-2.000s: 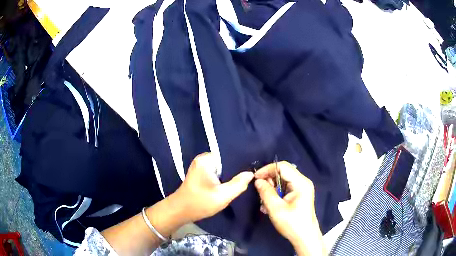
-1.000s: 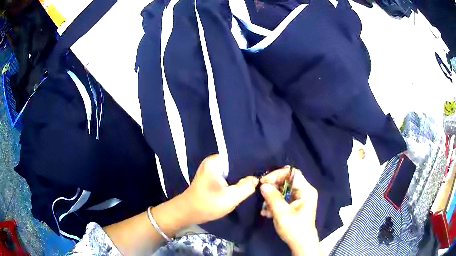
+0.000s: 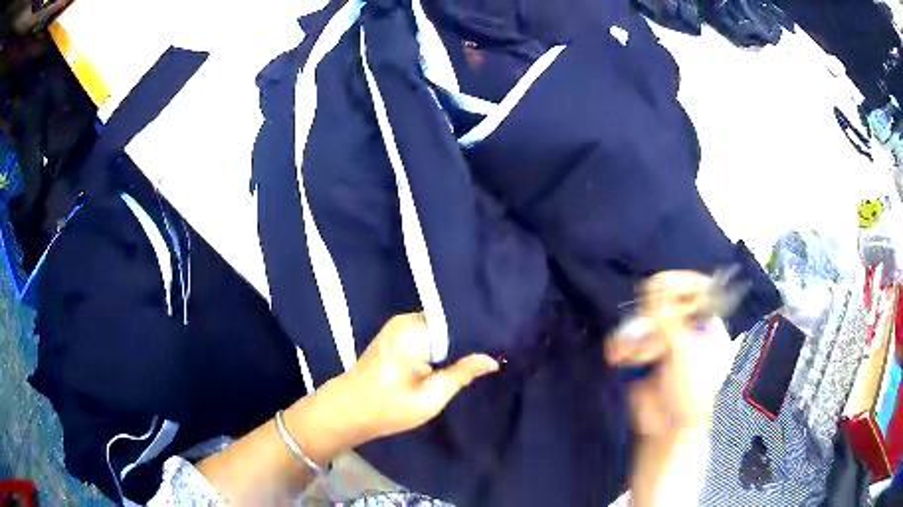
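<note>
A navy garment [image 3: 614,188] with white edging [image 3: 404,188] lies spread in front of me. My left hand [image 3: 411,381] grips the garment near the lower end of the white edging, its thumb pointing right. A tiny dark thing with a bright speck shows at the thumb tip. My right hand [image 3: 668,347] is raised to the right of it, over the garment, and blurred. The small scissors [image 3: 728,287] show as a blurred pale streak at this hand, with a blue part near the palm. Needle and thread cannot be made out.
A second navy garment [image 3: 178,347] hangs at the left. At the right lie striped cloth [image 3: 718,436], a phone with a red case [image 3: 775,366], a dark cluster of buttons [image 3: 757,461], clear packets [image 3: 817,272] and a red box [image 3: 871,436]. The white tabletop [image 3: 208,188] shows behind.
My right hand has moved right and up, away from my left thumb, with the scissors. My left hand keeps its hold. The view has shifted slightly.
</note>
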